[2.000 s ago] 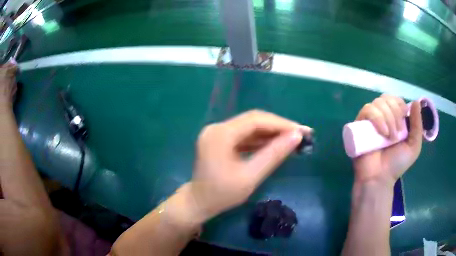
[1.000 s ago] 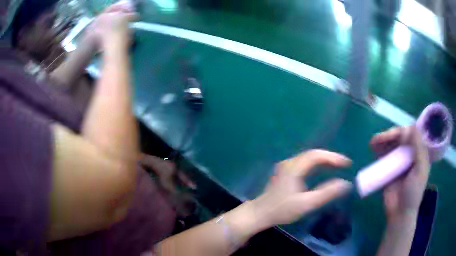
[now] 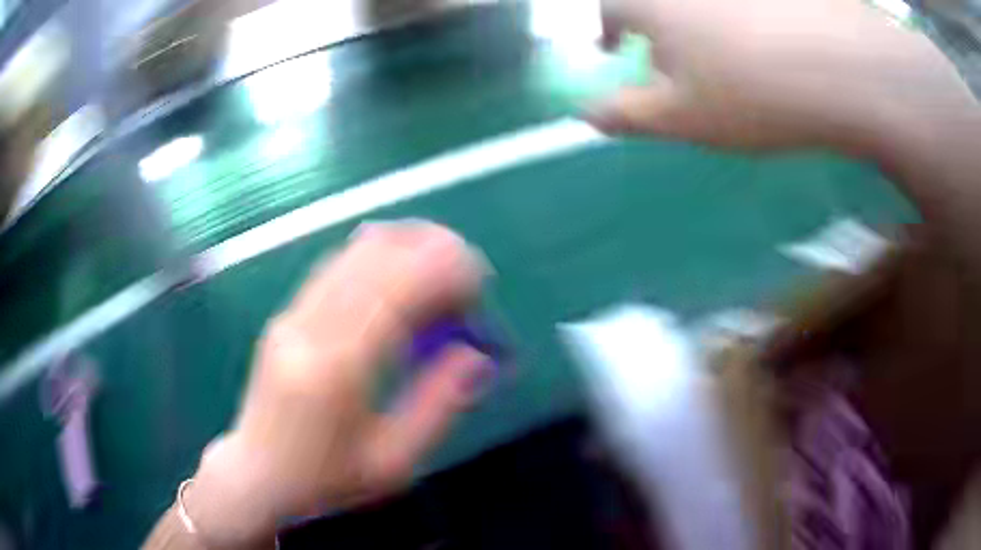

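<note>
The picture is strongly blurred. My left hand (image 3: 333,365), with a thin bracelet at the wrist, is over the green bench (image 3: 516,269) left of centre. Its fingers and thumb curve towards each other. A small dark blue-purple patch (image 3: 441,338) shows between them; I cannot tell whether it is held or lies behind the hand. A pink handheld fan (image 3: 75,451) lies on the bench at the far left, head away from me, apart from my hand. My right hand is not in view.
Another person's bare arm (image 3: 775,86) reaches in from the right over the pale rail (image 3: 398,193). Purple clothing (image 3: 844,462) shows below it. A blurred white object (image 3: 667,408) is near the front edge, with a smaller white piece (image 3: 839,245) beyond. A grey post (image 3: 118,161) stands left.
The view has swung right. The pink fan, earlier in my right hand, now lies on the bench at the left. My right hand has left the picture.
</note>
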